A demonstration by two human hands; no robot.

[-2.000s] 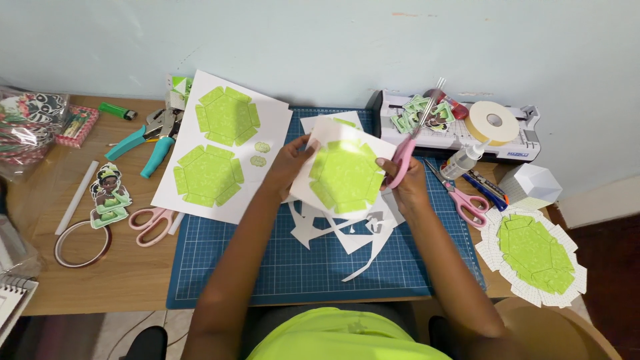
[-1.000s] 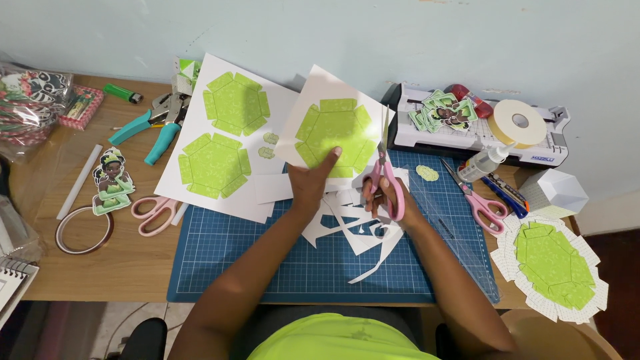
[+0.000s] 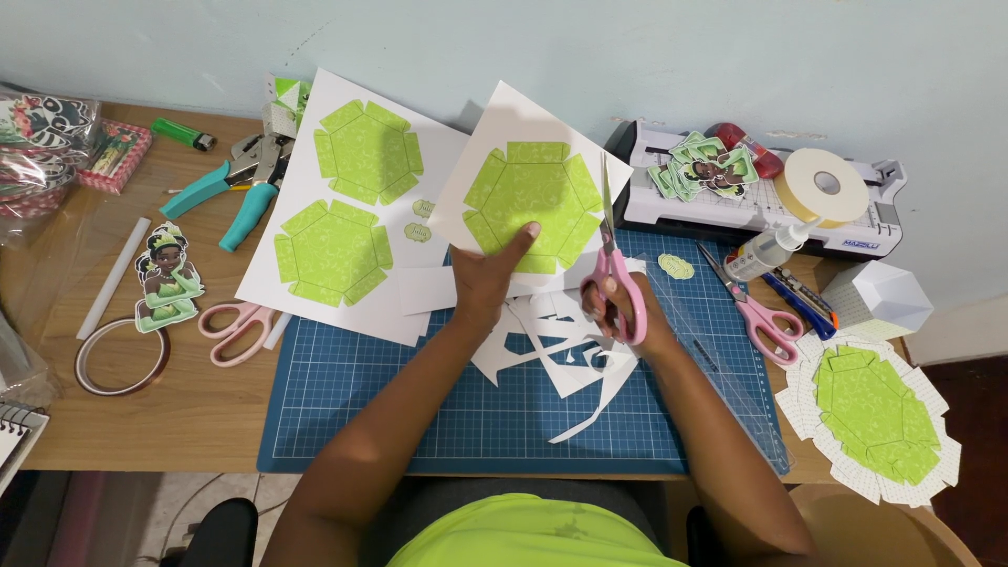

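Note:
My left hand (image 3: 490,276) grips the lower edge of a white paper piece (image 3: 504,110) printed with a green hexagon with tabs (image 3: 535,197), thumb on top. In my right hand (image 3: 618,307) are pink-handled scissors (image 3: 605,236), blades pointing up along the paper's right edge; how far the blades are parted is hard to tell. Below both hands, white paper scraps (image 3: 579,378) lie on the blue cutting mat (image 3: 354,417). To the left is a white sheet (image 3: 276,276) with two more green hexagons and two small labels (image 3: 417,232).
At left lie teal-handled pliers (image 3: 252,216), pink scissors (image 3: 236,331), a tape ring (image 3: 83,366) and paper figures (image 3: 167,276). At right are a paper trimmer (image 3: 748,213), tape roll (image 3: 827,183), glue bottle (image 3: 768,250), more pink scissors (image 3: 768,323), a cutter (image 3: 797,303) and cut green hexagons (image 3: 874,417).
Both hands held the paper two seconds ago, the scissors hanging at the right hand. Now the left hand alone holds it, turned, and the scissors stand upright at its right edge.

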